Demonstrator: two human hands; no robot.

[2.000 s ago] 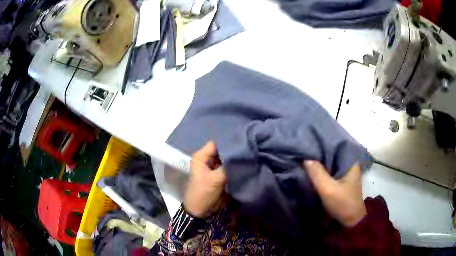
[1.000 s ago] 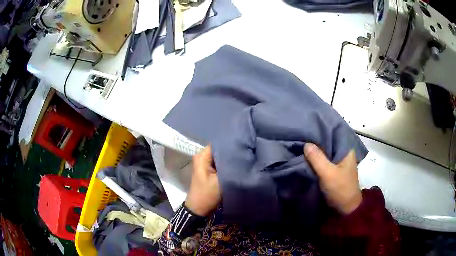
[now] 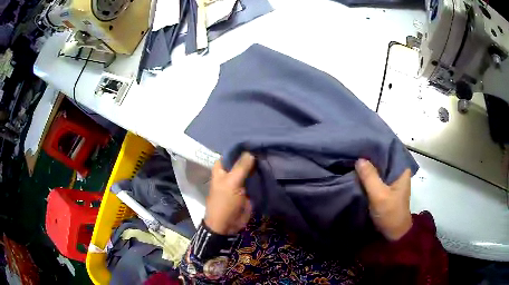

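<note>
A large grey-blue garment panel [image 3: 279, 94] lies over the front edge of the white table, its near part bunched and folded between my hands. My left hand [image 3: 227, 192] grips the cloth at the left, thumb on top. My right hand [image 3: 385, 197] grips it at the right, thumb on top and other fingers partly hidden under the cloth. A narrow slit or dark fold shows in the cloth beside my right thumb. The near end of the panel hangs dark in front of my body.
A white sewing machine [image 3: 457, 50] stands at the right. A yellow-beige machine [image 3: 114, 28] is at the far left, beside fabric strips [image 3: 162, 42]. A yellow crate [image 3: 111, 206] holding grey pieces is below the table, near red stools [image 3: 70, 222].
My left hand has shifted its hold, and its thumb now lies over the cloth. The near folds are drawn flatter between both hands. My right hand keeps its grip.
</note>
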